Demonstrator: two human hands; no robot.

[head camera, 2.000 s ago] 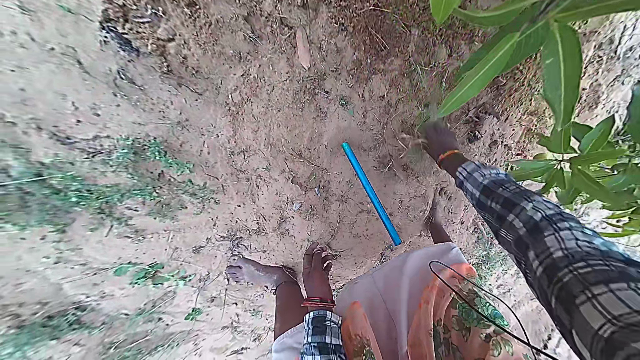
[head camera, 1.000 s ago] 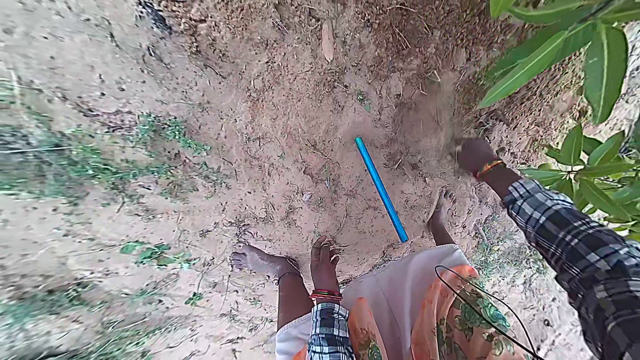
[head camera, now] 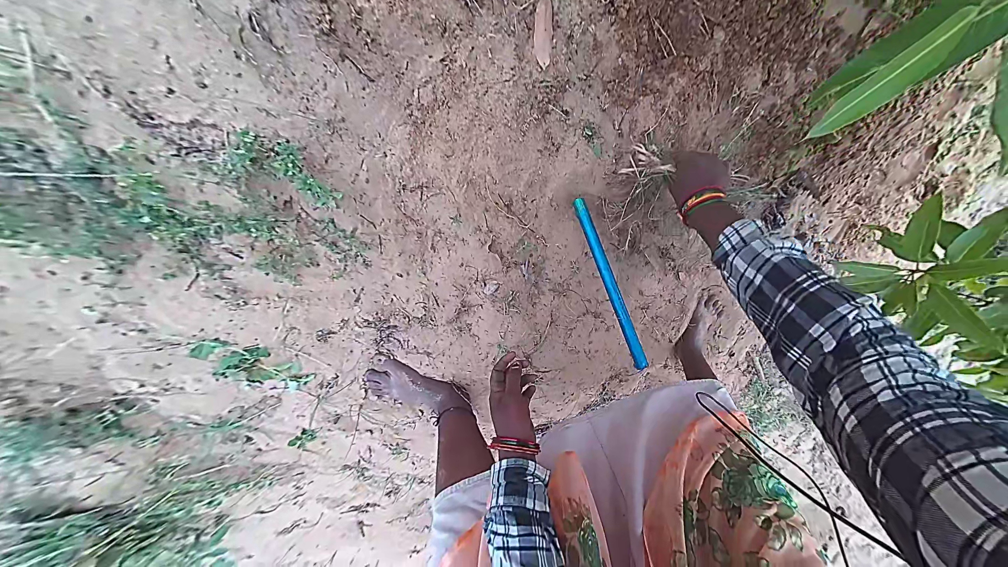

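Observation:
My right hand, with red and yellow bands at the wrist, is closed around a bunch of dry grass low over the sandy soil. Roots or pale stems stick out on its left side. Just left of and below this hand, a blue pipe lies slantwise on the ground. My left hand hangs between my feet with its fingers loosely curled, and nothing can be made out in it. Both sleeves are black and white plaid.
Leafy green branches reach in from the right. My bare feet are on the soil, one on each side. Low green weeds grow at the left, and a dry leaf lies at the top. A thin black cable crosses my clothing.
My right hand has moved left, nearer to the pipe's upper end, and grass now shows in it. My left hand and the pipe have stayed about where they were.

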